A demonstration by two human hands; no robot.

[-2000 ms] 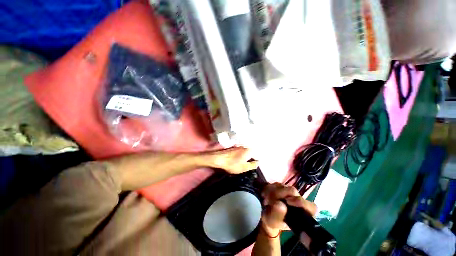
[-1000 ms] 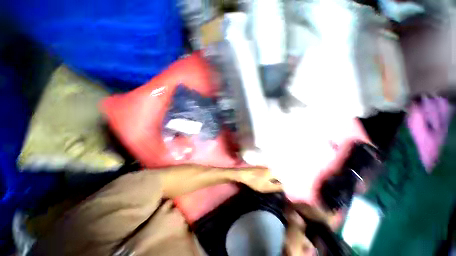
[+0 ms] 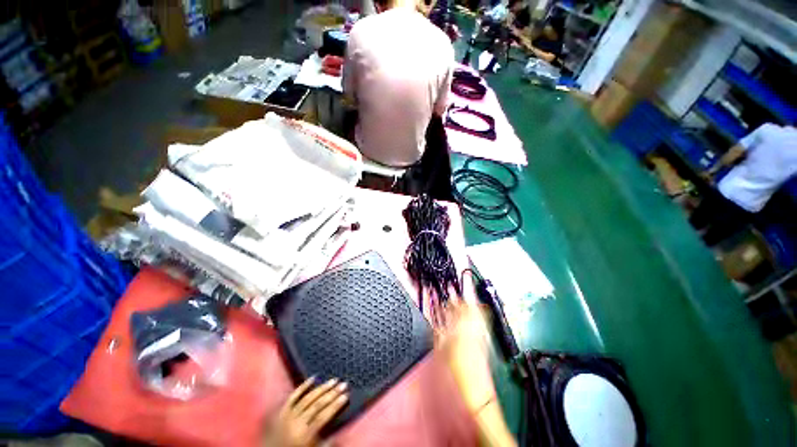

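A black square grille cover (image 3: 354,323) lies honeycomb face up on the mat in front of me. My left hand (image 3: 308,412) is at its near left edge, fingers spread over the top of the rim; the thumb is hidden. My right hand (image 3: 458,327) is blurred, just right of the cover, at the lower ends of a tied black cable bundle (image 3: 428,249); whether it holds a cable cannot be told. A slim black power driver (image 3: 499,321) lies right of that hand. A black housing with a white disc (image 3: 601,412) lies on the green bench at the lower right.
White sleeves (image 3: 262,188) are heaped at the upper left of the red mat (image 3: 105,384). A clear parts bag (image 3: 179,349) lies on the mat. Blue crates (image 3: 52,297) stand left. Coiled black cable (image 3: 489,196) and a white sheet (image 3: 514,271) lie on the bench. A seated person (image 3: 398,83) is ahead.
The view has swung up and forward. The disc housing, earlier between my hands, is now on the bench to the right. A grille cover lies face up before me. My right hand is off the black tool.
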